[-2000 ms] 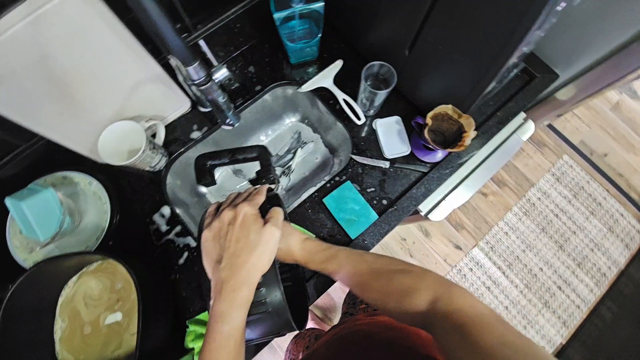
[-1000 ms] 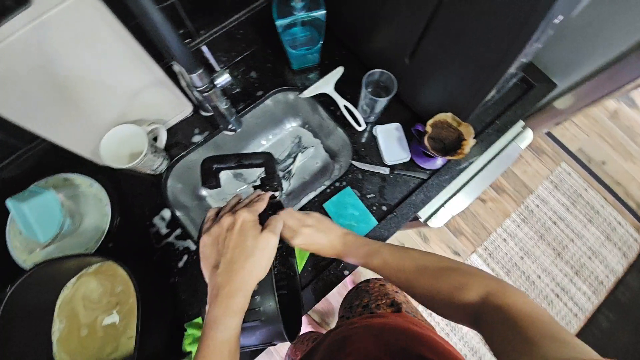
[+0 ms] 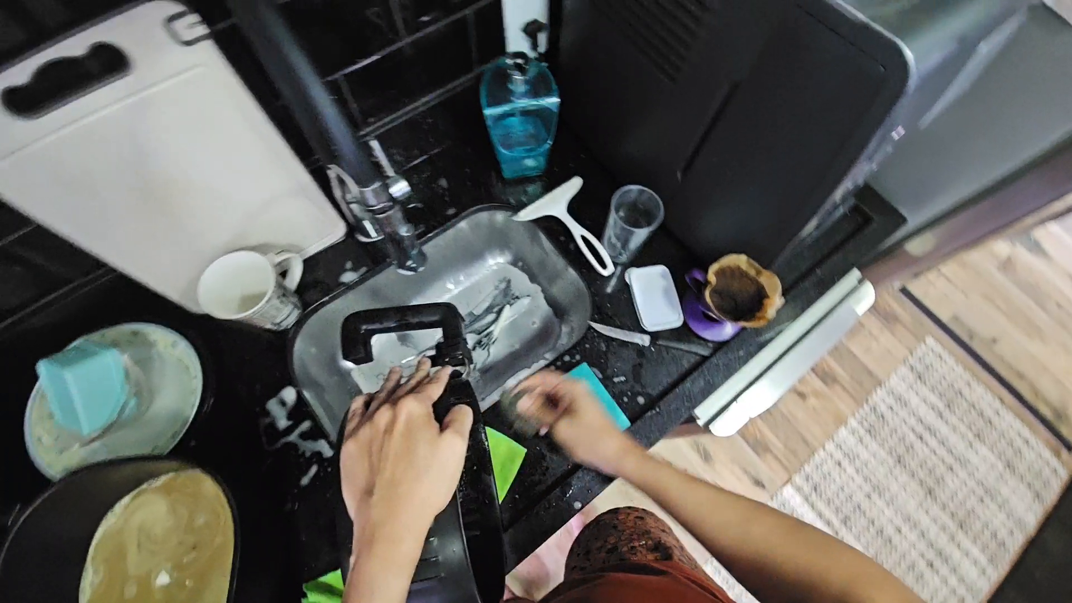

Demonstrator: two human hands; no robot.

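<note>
My left hand [image 3: 406,448] rests with spread fingers on a black plastic appliance part with a handle [image 3: 402,318], whose handle end reaches over the steel sink [image 3: 536,251]. My right hand [image 3: 565,414], blurred, is to the right of that part and holds a dark scouring pad [image 3: 523,410], its exact shape unclear. Just behind the right hand lies a turquoise sponge cloth [image 3: 603,394] on the counter. A green cloth [image 3: 505,461] shows beside the black part. Cutlery [image 3: 494,322] and suds lie in the sink, under the tap [image 3: 389,222].
Around the sink stand a mug [image 3: 243,289], a blue soap bottle [image 3: 521,117], a white squeegee [image 3: 569,222], a glass [image 3: 634,219], a white lid [image 3: 656,297], a knife [image 3: 620,333] and a purple coffee dripper [image 3: 712,322]. At left are a plate [image 3: 180,368] and a pan of murky liquid [image 3: 159,536].
My right hand has moved right, away from the black part beside my left hand, and the dark pad now shows in it. My left hand stays on the part.
</note>
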